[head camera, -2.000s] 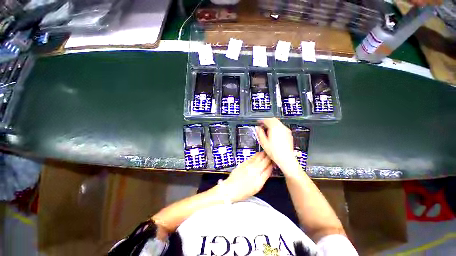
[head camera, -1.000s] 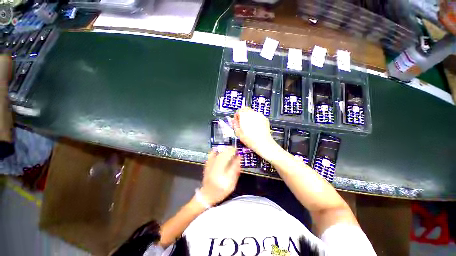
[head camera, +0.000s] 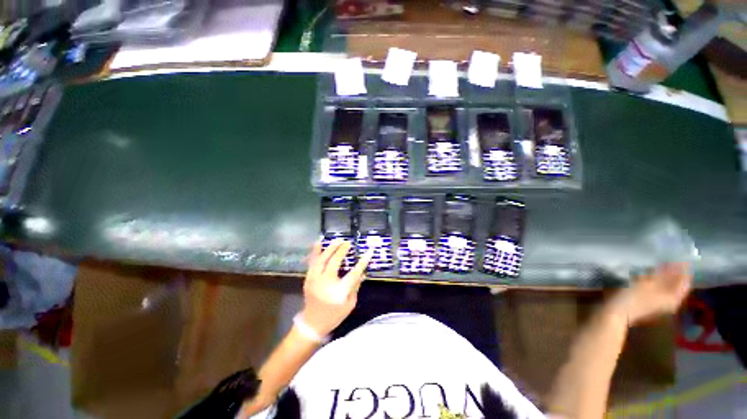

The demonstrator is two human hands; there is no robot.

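Observation:
Several bar phones point(head camera: 417, 235) lie face up in a row along the bench's front edge, screens up and keypads toward me. My left hand point(head camera: 331, 285) rests with its fingertips on the keypads of the two leftmost phones. My right hand point(head camera: 660, 293) is far right at the bench edge, blurred, with a thin clear film point(head camera: 676, 242) at its fingertips. Behind the row, a clear blister tray point(head camera: 449, 185) holds more phones point(head camera: 444, 141) face up in its near pockets. White paper slips point(head camera: 443, 78) lie in a row over its far pockets.
A whitish bottle with a label point(head camera: 641, 57) stands at the back right. A white board point(head camera: 196, 45) with plastic on it lies at the back left. Another tray point(head camera: 24, 147) is at the far left. Open cardboard boxes point(head camera: 131, 327) stand below the bench's front edge.
My right hand has moved from the leftmost phones to the far right, with clear film at its fingertips. My left hand remains at the left phones. The whole front row is now uncovered except the left keypads.

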